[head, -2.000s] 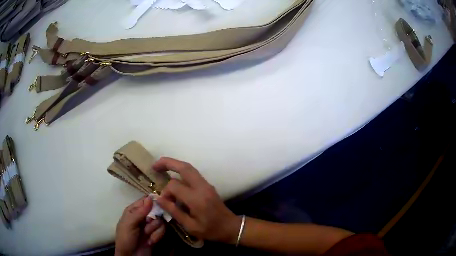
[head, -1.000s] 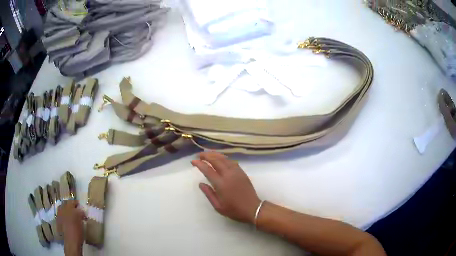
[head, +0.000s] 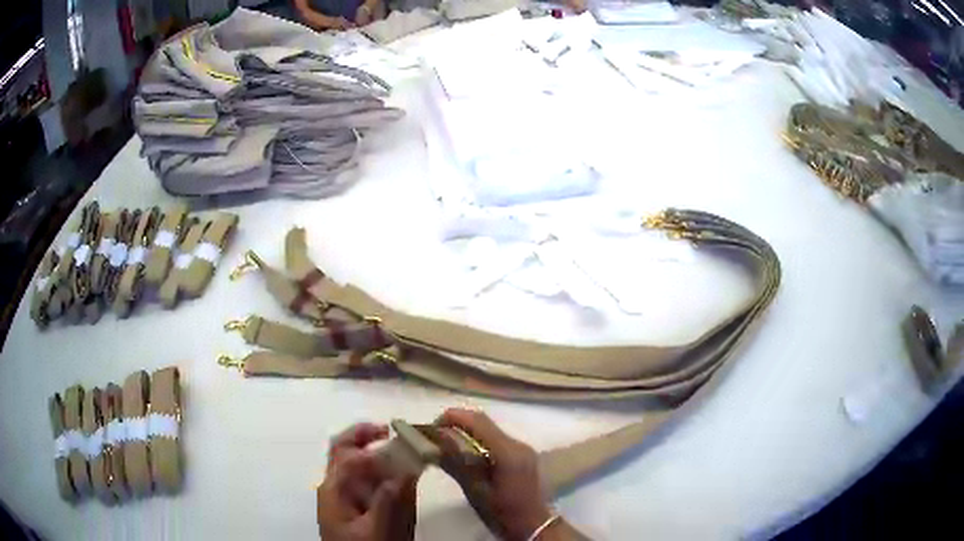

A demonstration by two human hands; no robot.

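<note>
My left hand (head: 365,481) and my right hand (head: 497,470) are close together at the bottom middle. Both hold the end part of a tan webbing strap (head: 597,452), folded over between the fingers. A gold metal piece shows at my right fingers. The strap runs from my right hand up to the right toward the other straps. The left hand is slightly blurred. Behind the hands lies a curved pile of tan straps (head: 550,354) with gold hooks and brown tabs at its left end.
Banded strap bundles (head: 116,444) stand in a row at left, more bundles (head: 132,254) behind. A grey-taupe pile (head: 243,116) is far left, a white stack (head: 507,127) at the back. A far strap heap (head: 877,148) and plastic bag (head: 925,227) are at right. A person's hands (head: 338,16) show at the top.
The wide-banded bundle now stands in the left row. Both hands have come together at the bottom middle and taken hold of a strap from the pile. The view has tilted up.
</note>
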